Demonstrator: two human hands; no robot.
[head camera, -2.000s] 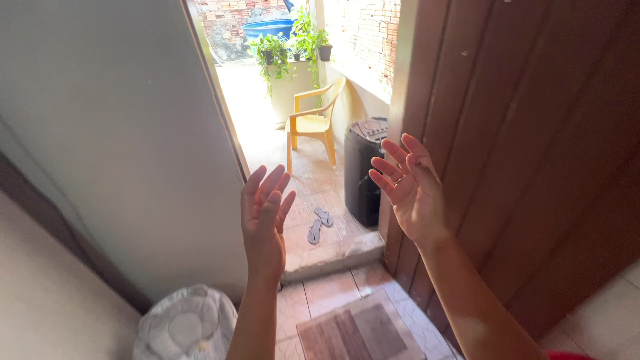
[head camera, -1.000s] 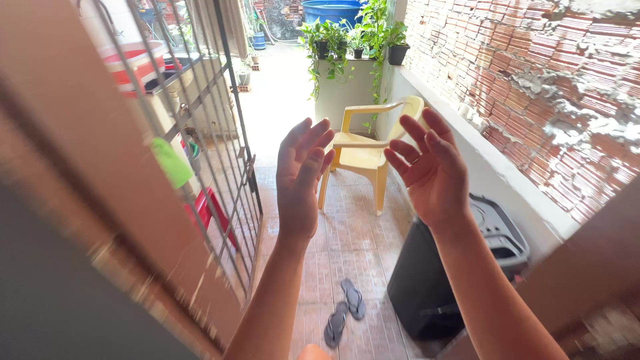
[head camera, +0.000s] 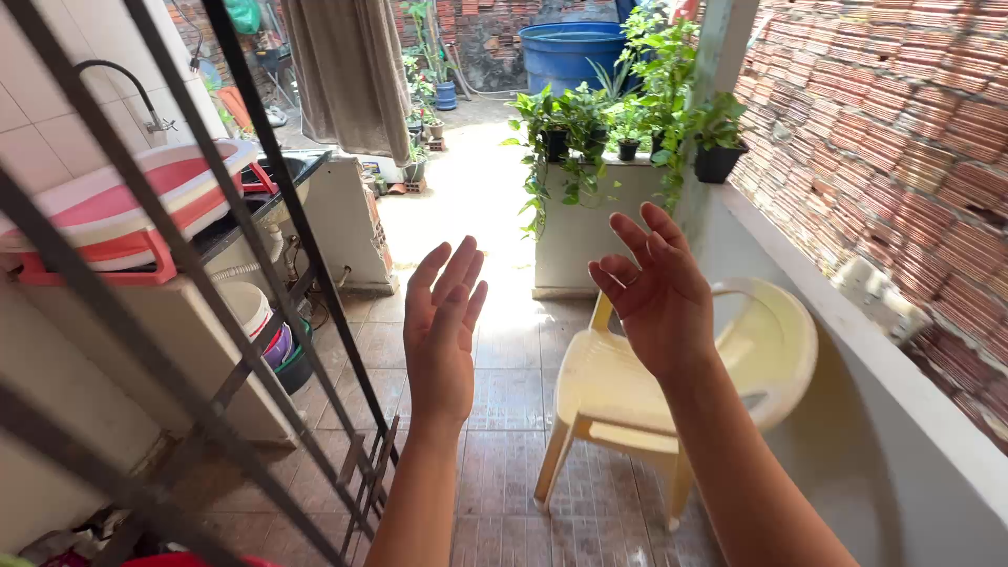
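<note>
My left hand (head camera: 445, 335) is raised in the middle of the head view, palm turned inward, fingers apart, with nothing in it. To its right my right hand (head camera: 657, 295) is held up too, its fingers loosely curled and apart, a ring on one finger, and it is empty. Behind the right hand and forearm stands a yellow plastic armchair (head camera: 614, 386), partly hidden by them. Neither hand appears to touch anything. The black metal bars of a gate (head camera: 295, 220) slant down to the left of my left hand.
A pink and white baby bathtub (head camera: 150, 197) rests by a sink at left, with buckets (head camera: 248, 311) below. A brown towel (head camera: 346, 79) hangs ahead. Potted plants (head camera: 555, 142) top a low wall before a blue water tank (head camera: 571, 55). A ledge (head camera: 866, 323) and brick wall line the right.
The view has moved forward through the doorway to the patio. The flip-flops and black bin seen earlier are out of view. Both hands stay raised and empty.
</note>
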